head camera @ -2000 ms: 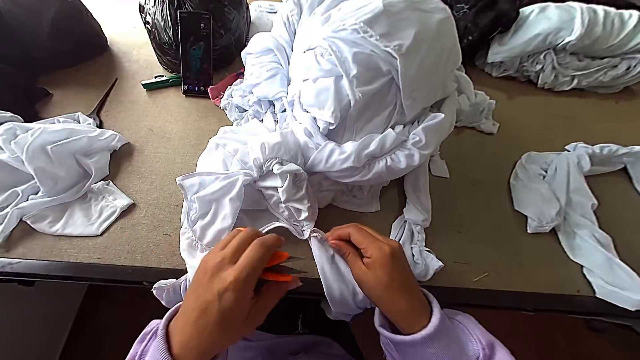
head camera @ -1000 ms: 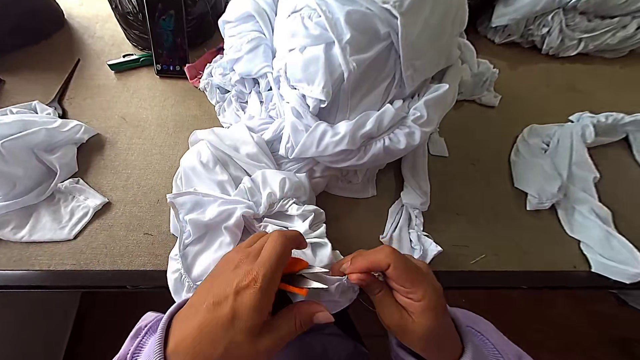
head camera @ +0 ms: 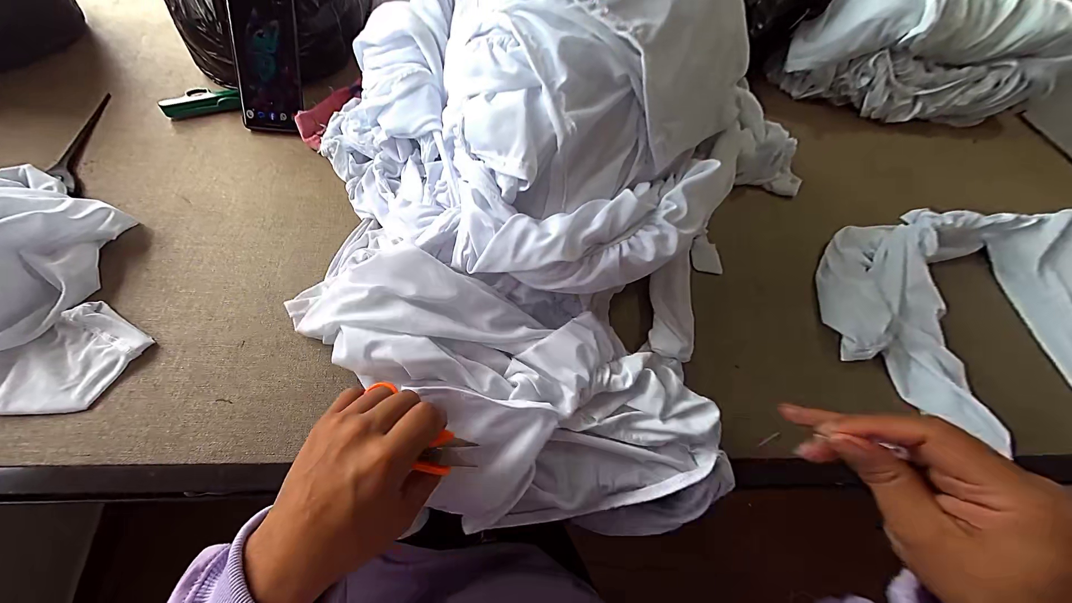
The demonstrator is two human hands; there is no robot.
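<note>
My left hand (head camera: 360, 469) holds small orange-handled thread snips (head camera: 448, 456), their blades apart, over the near-left part of a white cloth garment (head camera: 536, 419). That garment hangs over the table's front edge and joins a large heap of white fabric (head camera: 569, 126) behind it. Off to the right, my right hand (head camera: 930, 477) is away from the garment, its thumb and index finger pinched together on something small and pale, perhaps a thread scrap. A bit of thread (head camera: 769, 439) lies on the table beside it.
Black plastic bags, a phone (head camera: 266, 67), a green-handled tool (head camera: 198, 102) and a pink cloth scrap (head camera: 325, 115) are at the back left. Dark scissors (head camera: 77, 151) and white cloth (head camera: 50, 268) lie left. White fabric strips (head camera: 896, 293) lie right, with a white bundle (head camera: 921, 67) behind.
My right hand has left the garment and moved to the right. My left hand has moved left with the snips. The near part of the garment now lies spread over the table edge.
</note>
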